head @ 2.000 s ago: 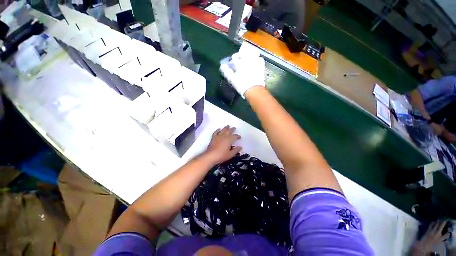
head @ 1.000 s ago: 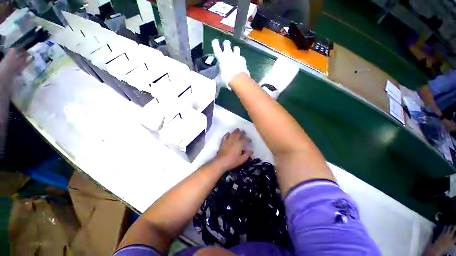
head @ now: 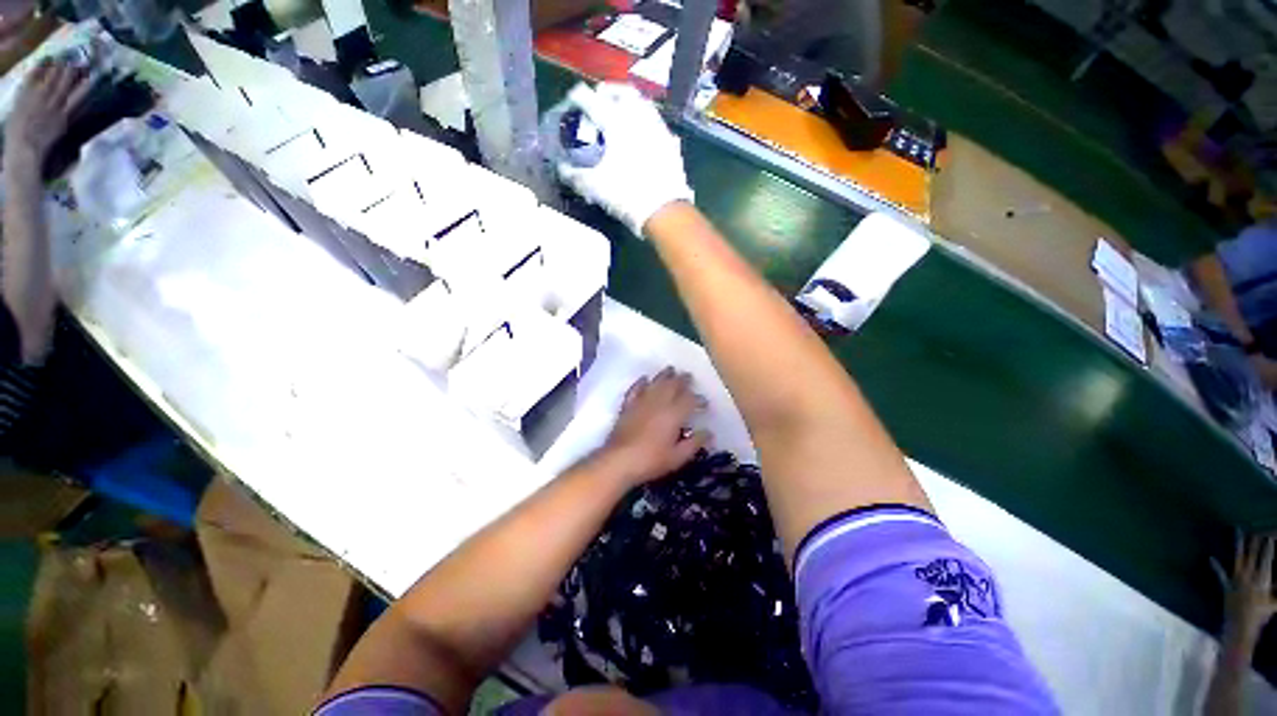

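Observation:
My right hand (head: pixel 623 157), in a white knit glove, is over the green belt beside the metal post. Its fingers curl around a small rounded packaged device (head: pixel 580 137), dark with a white part, mostly hidden by the glove. My bare left hand (head: pixel 661 425) lies palm down, fingers apart, on the white bench at the far edge of the black cable heap (head: pixel 686 574). Nothing shows in it. An open box with a long white flap (head: pixel 871 269) lies on the belt to the right, a dark item at its mouth.
A row of upright dark boxes with white flaps (head: pixel 420 210) stands on the white bench (head: pixel 266 420), left of my left hand. A metal post (head: pixel 499 91) rises beyond. Cartons (head: pixel 266 588) are on the floor at left. Other people's hands show at far left and right.
My right hand moved back from over the belt's middle toward the post, opened, and now closes around the device. The white-flapped box moved right along the belt. My left hand stays by the heap.

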